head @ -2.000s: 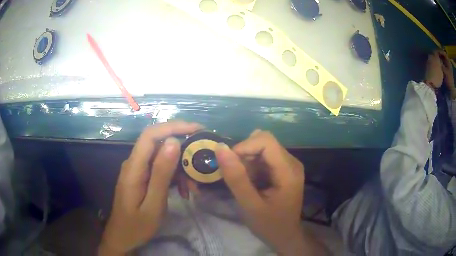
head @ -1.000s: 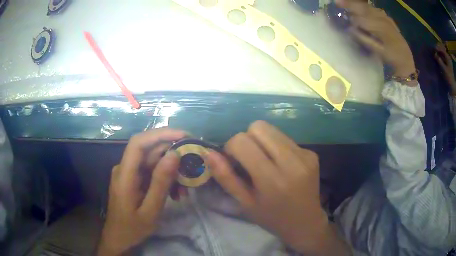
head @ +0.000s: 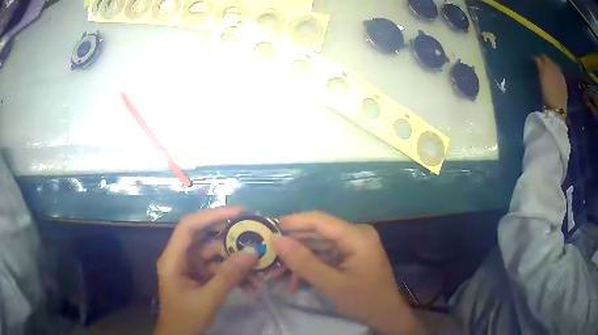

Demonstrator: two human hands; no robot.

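A round dark watch case unit (head: pixel 269 222) is held between my two hands over my lap, below the bench's near edge. A pale yellow adhesive ring (head: pixel 239 233) lies on its upward face around a dark centre with a blue spot. My left hand (head: pixel 200 271) grips the unit's left side, its thumb on the ring's lower part. My right hand (head: pixel 341 265) holds the right side, its thumb on the ring's right edge. The undersides of the unit and some fingers are hidden.
A yellow adhesive strip (head: pixel 387 116) lies diagonally on the white mat (head: pixel 65 137); more strips (head: pixel 215 12) lie behind. A red stick (head: pixel 154 139) is at left, near a ringed unit (head: pixel 86 50). Several dark units (head: pixel 429 51) lie right. A neighbour's arm (head: pixel 534 176) is at right.
The view has shifted, showing more of the bench. My left thumb has moved onto the ring's lower part. The neighbour's hand has withdrawn right from the dark units, and more units now lie there.
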